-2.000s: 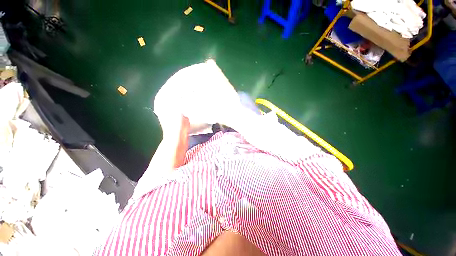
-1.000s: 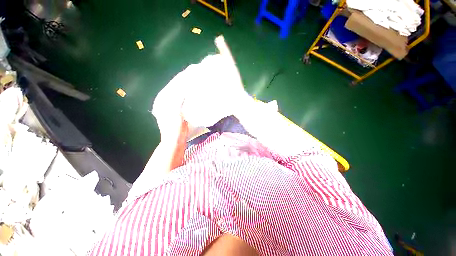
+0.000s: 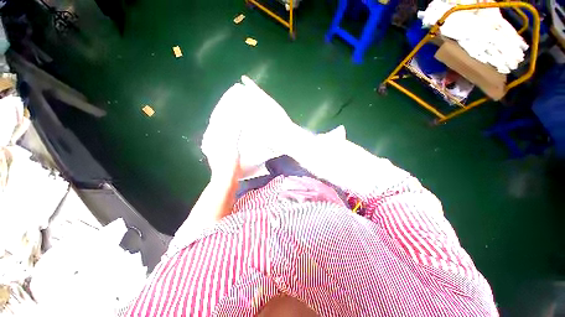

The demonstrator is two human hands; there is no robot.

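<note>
A bright white garment piece [image 3: 238,117] is held in the air in front of the red-and-white striped shirt. It is so overexposed that its folds and edges run into my hands. My left hand [image 3: 230,167] is at its lower left side and holds it; the fingers are washed out. My right arm comes in from the right, also overexposed; my right hand [image 3: 310,143] blends with the white cloth, and its fingers cannot be made out.
A heap of white cut pieces [image 3: 80,266] lies at the left beside a dark grey edge [image 3: 118,204]. A yellow trolley [image 3: 421,100] with white pieces and cardboard stands at upper right. A blue stool [image 3: 359,31] is at the top. Tan scraps [image 3: 148,111] lie on the green floor.
The white piece has shifted and changed shape; its pointed tip has moved down and left. The yellow rail beside my right arm has become mostly hidden.
</note>
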